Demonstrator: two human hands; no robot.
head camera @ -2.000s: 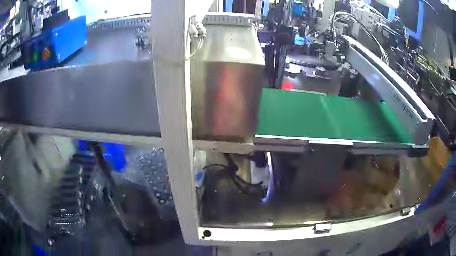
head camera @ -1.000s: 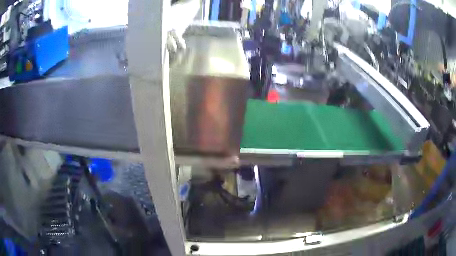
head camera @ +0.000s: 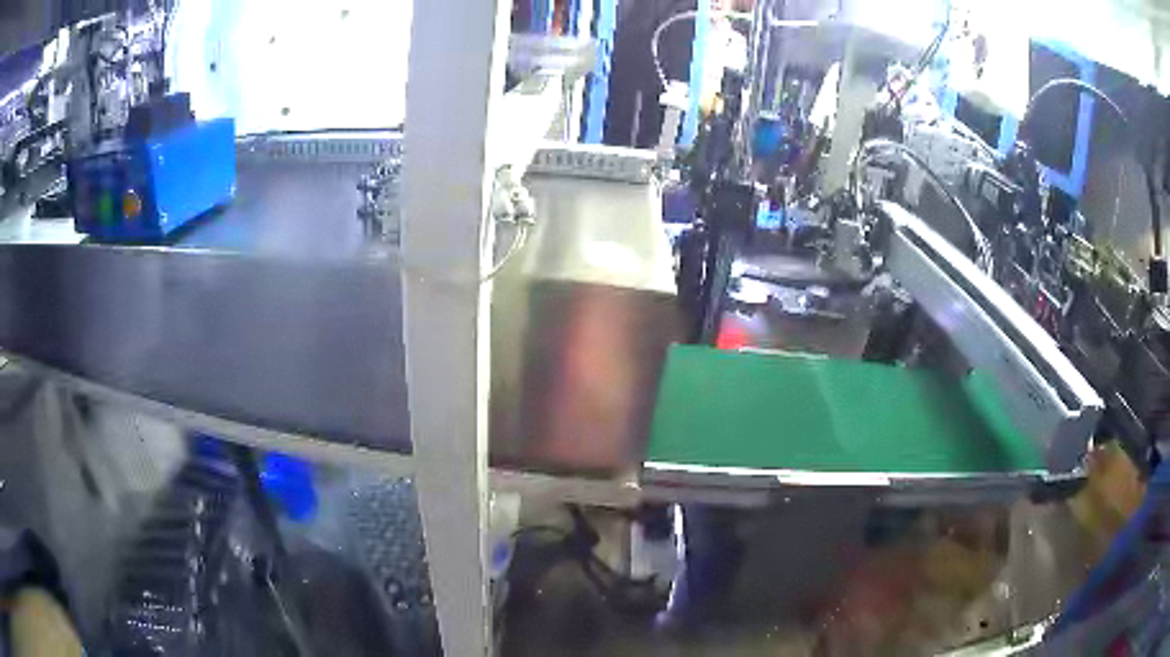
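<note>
The green conveyor belt [head camera: 834,408] lies in front of me, right of the off-white post [head camera: 449,334]. A long steel cover [head camera: 584,359] with a reddish reflection stands left of the belt. A long silver-white actuator beam [head camera: 988,327] runs over the belt's right end. A blurred skin-toned patch beside a dark band is cut off at the bottom left corner; it may be part of my left hand or wrist [head camera: 41,624]. Its fingers and any hold are not visible. My right hand is not in view.
A blue control box [head camera: 173,173] sits on the steel top at left. A red light [head camera: 731,336] glows behind the belt. Below are dark ribbed trays [head camera: 167,565], a blue object [head camera: 289,485] and black cables [head camera: 584,546]. Blue fabric shows at the lower right edge.
The view has tilted up, so the belt, cover and post sit lower and further right than one second ago. The skin-toned patch has appeared at the bottom left.
</note>
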